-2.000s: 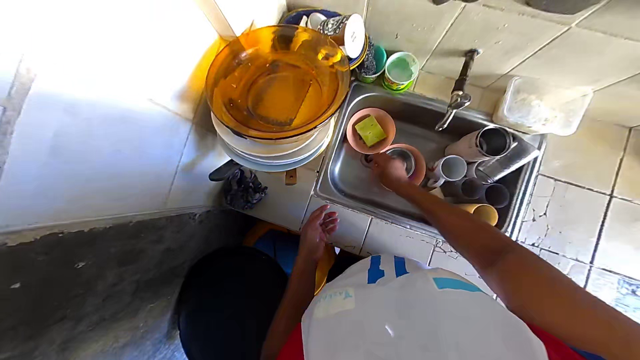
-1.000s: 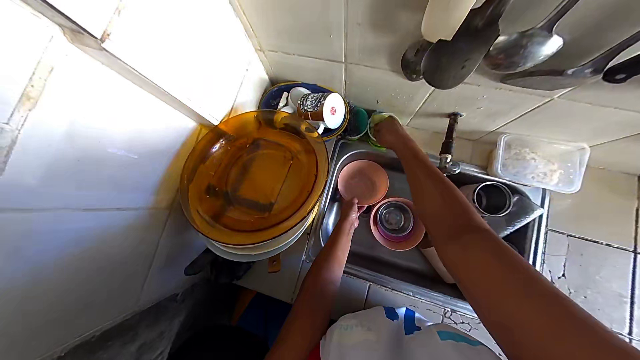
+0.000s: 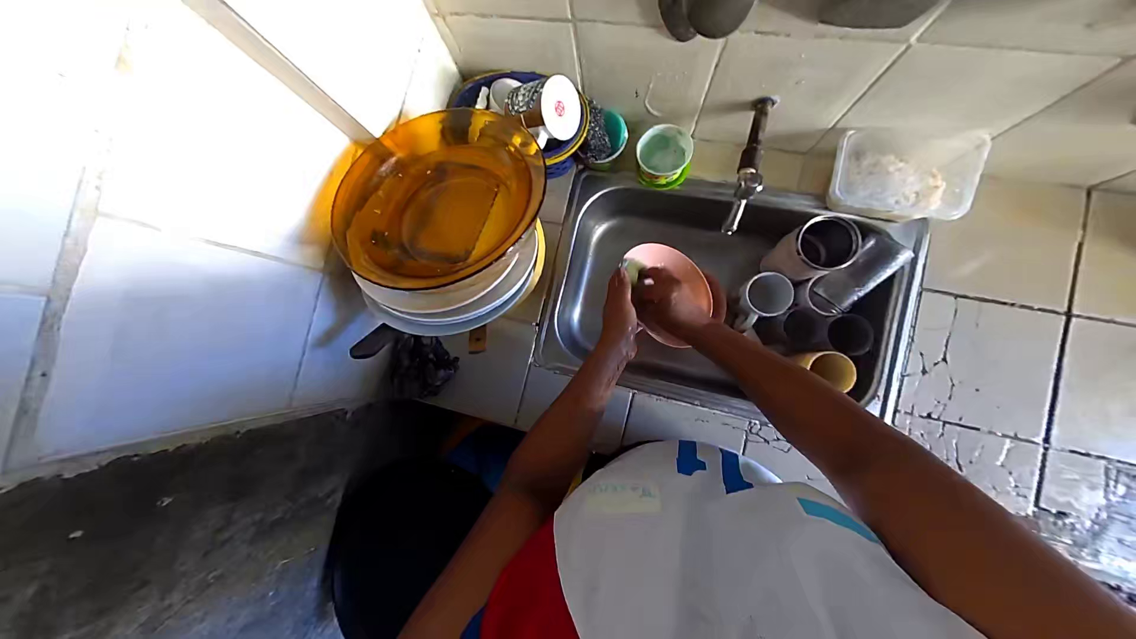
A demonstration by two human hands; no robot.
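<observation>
Over the left half of the steel sink, my left hand grips the left rim of a shallow pink bowl, which is tilted. My right hand is inside the bowl, its fingers curled against a yellow-green sponge that shows only in part between both hands. Another reddish-pink vessel is mostly hidden behind the bowl and my right hand. To the right in the sink are a white mug, a large metal-rimmed cup, a yellow cup and several dark cups.
A faucet reaches over the sink's back edge. At left, an amber glass dish tops stacked plates. Behind stand a green-based cup, a teal cup and a patterned mug. A clear plastic container sits back right.
My right hand has come from the green cup behind the sink to the pink bowl. The sponge, seen lying in the bowl two seconds ago, is now between my hands.
</observation>
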